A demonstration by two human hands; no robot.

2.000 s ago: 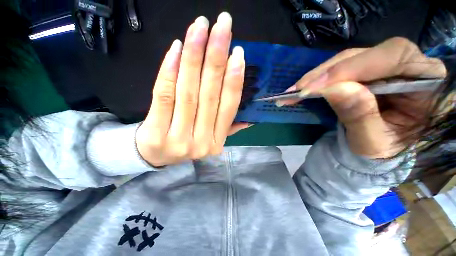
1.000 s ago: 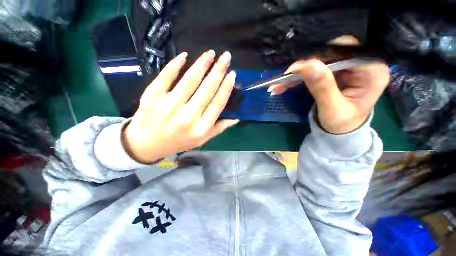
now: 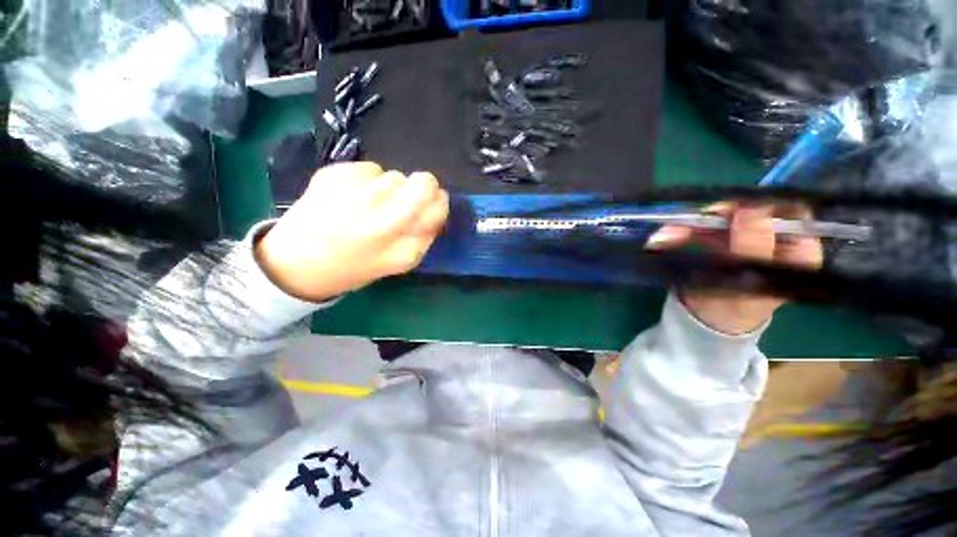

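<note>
My left hand (image 3: 357,233) is curled with its back up, over the left end of the blue sheet (image 3: 546,260); its fingertips and anything under them are hidden. My right hand (image 3: 747,252) holds the long silver tweezers (image 3: 682,220) low over the sheet's right part. The tweezers point left; their tip is blurred, near a row of tiny pale marks on the sheet. Small black parts lie in a left pile (image 3: 346,110) and a looser middle pile (image 3: 525,121) on the black mat (image 3: 430,115), beyond the sheet.
A blue bin (image 3: 514,19) and a black bin (image 3: 383,31) stand at the far edge. Clear plastic bags (image 3: 126,94) lie left, others (image 3: 798,63) right. A dark flat rectangle (image 3: 294,168) lies left. Dark blurred strands cross the right side.
My left hand has gone from flat with extended fingers to curled. The tweezers are now nearly level. The view has shifted, showing more of the mat, the bins and the bags.
</note>
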